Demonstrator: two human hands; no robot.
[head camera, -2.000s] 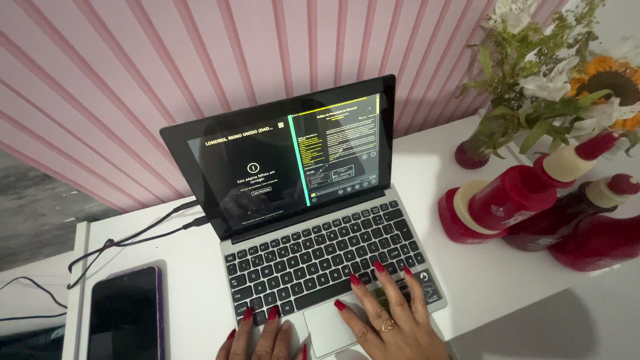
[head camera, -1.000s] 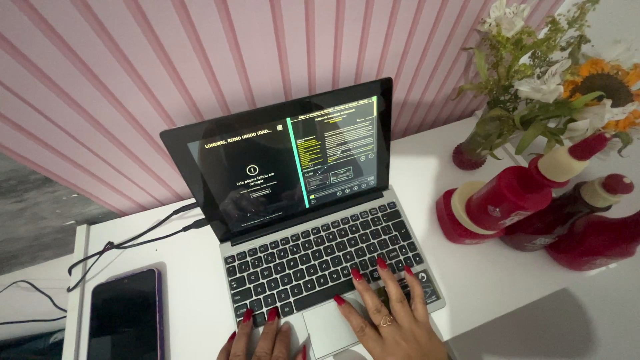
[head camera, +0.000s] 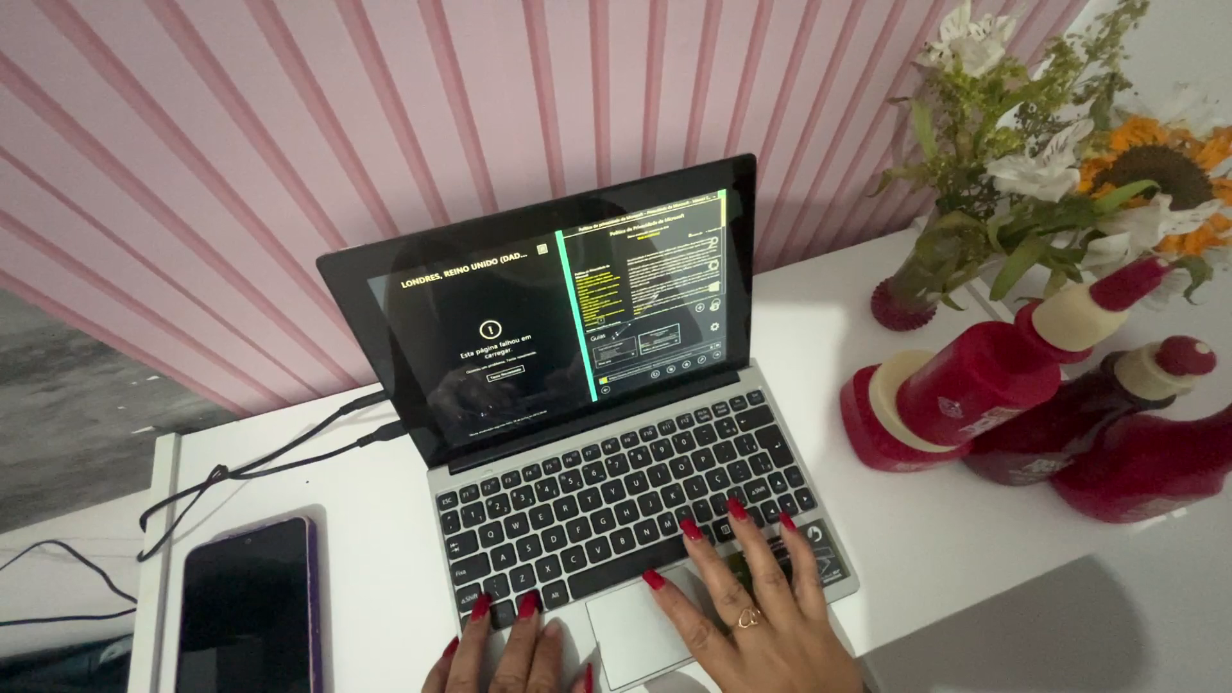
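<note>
A small laptop (head camera: 616, 520) stands unfolded on a white desk, its screen (head camera: 481, 337) lit with two dark panes of text. My left hand (head camera: 515, 659) rests at the lower left of the keyboard, fingertips on or just over the bottom-row keys. Over the right part of the palm rest lies my right hand (head camera: 760, 616), fingers spread, index, middle and ring fingertips near the lower right keys and the thumb at the top edge of the touchpad (head camera: 630, 630). Both hands have red nails and hold nothing; a ring is on the right one.
A smartphone (head camera: 248, 606) lies left of the laptop. Black cables (head camera: 289, 448) run from the laptop's left side. On the right stand red bottles (head camera: 982, 385) and a vase (head camera: 903, 303) of flowers. A pink slatted panel (head camera: 577, 96) rises behind the desk (head camera: 924, 549).
</note>
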